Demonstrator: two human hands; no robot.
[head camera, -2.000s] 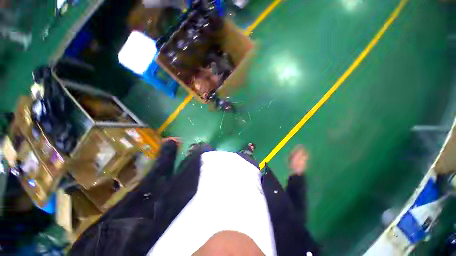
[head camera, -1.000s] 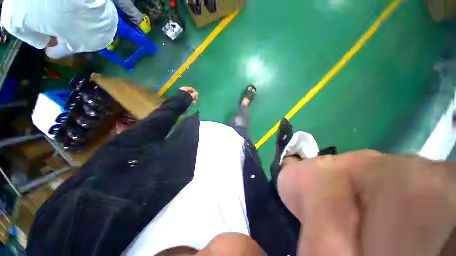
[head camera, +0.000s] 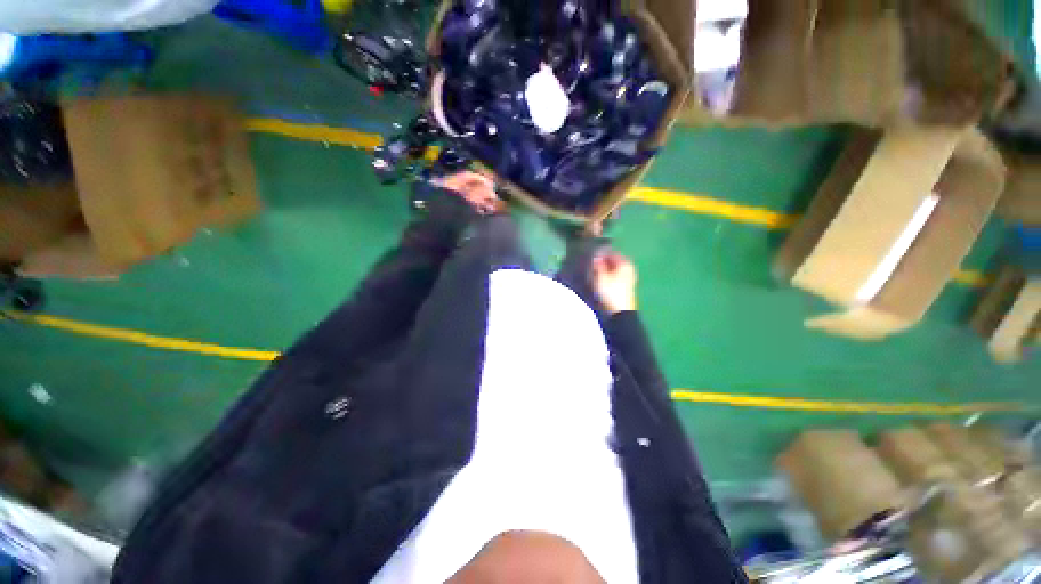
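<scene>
An open cardboard carton (head camera: 674, 78) stands at the top centre, heaped with glossy black fans or fan parts (head camera: 594, 126). A white oval piece (head camera: 547, 98) lies on the heap. My left hand (head camera: 470, 189) is at the carton's near left corner; blur hides whether it touches or holds anything. Small black parts (head camera: 402, 151) show beside it. My right hand (head camera: 614, 281) is lower and to the right, just below the carton's near corner. Its fingers look curled, but blur hides whether they hold anything.
An open brown carton (head camera: 166, 177) is at the left, beside dark parts. Another open carton (head camera: 885, 228) lies at the right, with more boxes above it. Several boxes (head camera: 850, 479) are at the lower right. Blue stools (head camera: 86, 55) and white clothing show at the upper left.
The view has swung round; the carton of black parts now lies straight ahead. The large blurred hand at the lower right is gone, and my right hand is now near the carton.
</scene>
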